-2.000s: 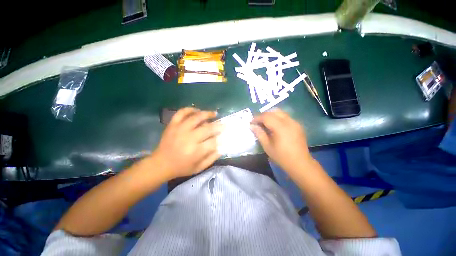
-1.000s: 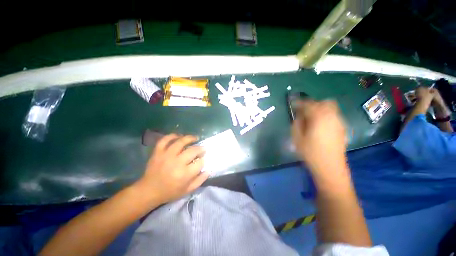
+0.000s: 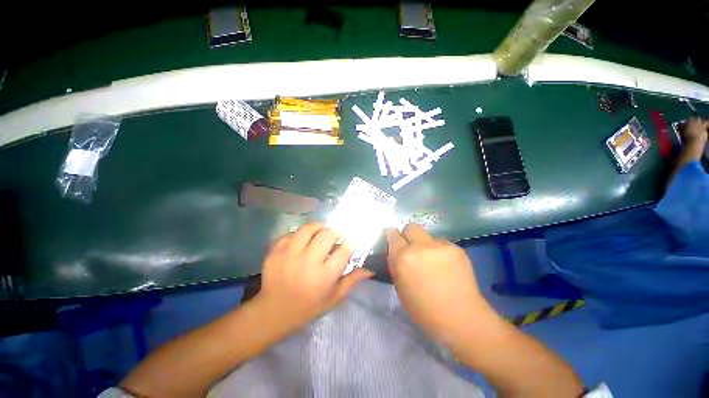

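A palm-sized flat module [image 3: 361, 220], white with glare, lies tilted near the bench's front edge. My left hand [image 3: 305, 267] holds it by its lower left side, fingers on its face. My right hand [image 3: 426, 268] is closed in a pinch at the module's right edge. The tweezers are gone from beside the black phone [image 3: 502, 158]; they seem to be in my right fingers, mostly hidden by hand and glare. A heap of white strips [image 3: 400, 138] lies beyond. A brown-grey bar [image 3: 278, 198] lies left of the module.
Orange-amber flex strips [image 3: 306, 123] and a dotted white roll piece [image 3: 239, 116] lie upper left, a clear bag [image 3: 87, 159] far left. A part-assembled phone [image 3: 628, 145] lies right, near another worker's hand [image 3: 694, 130]. A white rail [image 3: 311, 79] borders the conveyor, where phone units [image 3: 229, 26] lie.
My right hand went to the tweezers' spot by the black phone and came back to the module. The tweezers left the bench. The module is now turned more upright.
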